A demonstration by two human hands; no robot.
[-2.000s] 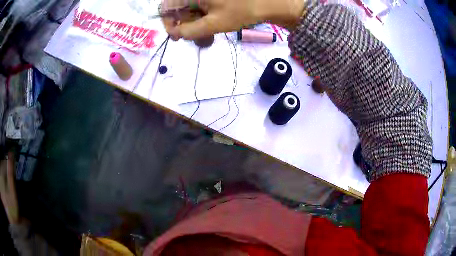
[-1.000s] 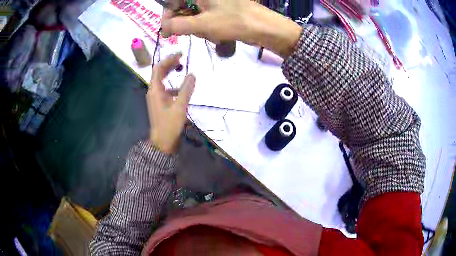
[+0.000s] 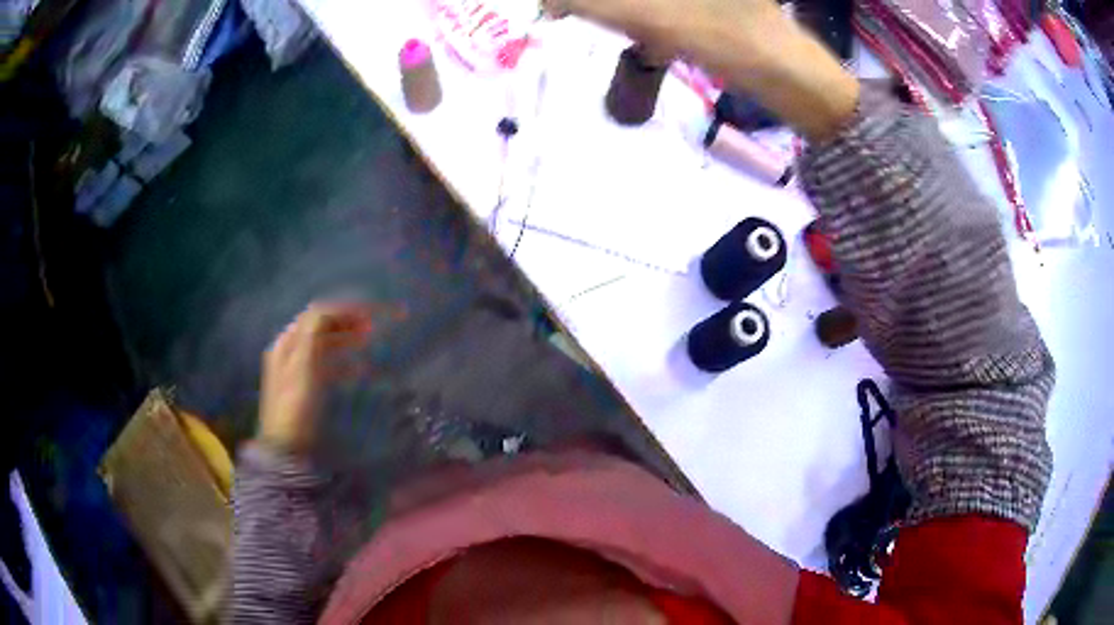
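My right hand [image 3: 696, 31] reaches over the far part of the white table [image 3: 635, 208]. Its fingers are cut off by the top edge, so I cannot tell what they hold. My left hand [image 3: 299, 372] is blurred, off the table over the green floor, with its fingers close together; whether it holds anything cannot be told. Dark thread strands [image 3: 503, 183] lie on the table near its edge. Two black thread cones [image 3: 743, 259] stand side by side below my right forearm.
A brown spool with a pink top [image 3: 419, 79] stands near the table edge. A dark brown spool [image 3: 635, 88] and a pink spool [image 3: 749, 151] lie farther in. Black hangers [image 3: 870, 513] are by my right elbow. Bagged red-edged trims [image 3: 935, 43] lie at the upper right.
My left hand has moved from over the table edge down and left over the floor. My right hand has moved up, partly out of view. The view has shifted.
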